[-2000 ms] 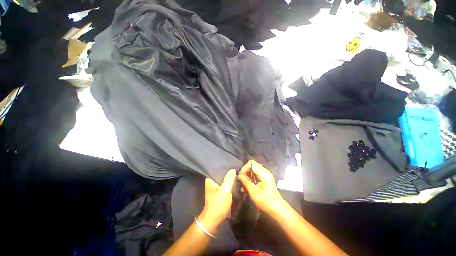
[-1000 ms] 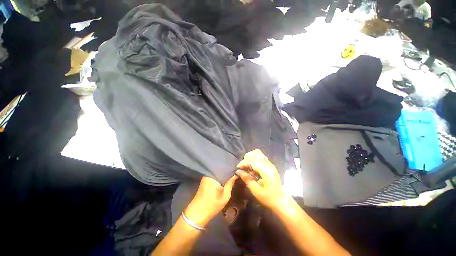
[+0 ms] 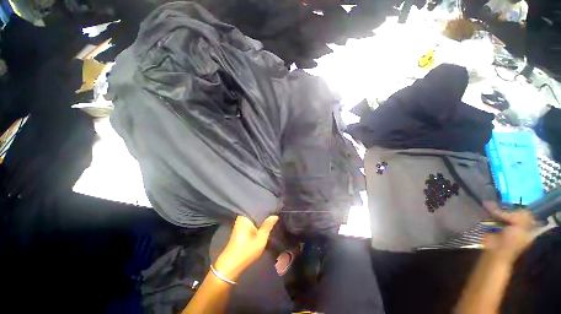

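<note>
The dark grey garment [image 3: 197, 122] lies heaped at left and centre. My left hand [image 3: 246, 242] pinches its front edge near the lap. My right hand [image 3: 510, 230] is far to the right, blurred, by the grey cloth's lower right corner; its fingers look curled, and whether they hold a needle is not clear. A thin pale line of thread [image 3: 307, 211] runs right from the garment edge near my left fingertips. Dark buttons [image 3: 440, 192] lie piled on the grey cloth [image 3: 400, 214], with a few [image 3: 382, 167] set apart to the left.
A black cloth bundle [image 3: 430, 110] stands behind the grey cloth. A blue box or tray [image 3: 514, 165] is right of the buttons, with a dark cylinder [image 3: 547, 205] beside it. Striped cloth [image 3: 455, 237] shows under the grey cloth's edge. A yellow round item [image 3: 426, 59] lies farther back.
My right hand has left the garment edge and swung far right, past the buttons. The thread line now shows. My left hand still pinches the edge, slightly farther left.
</note>
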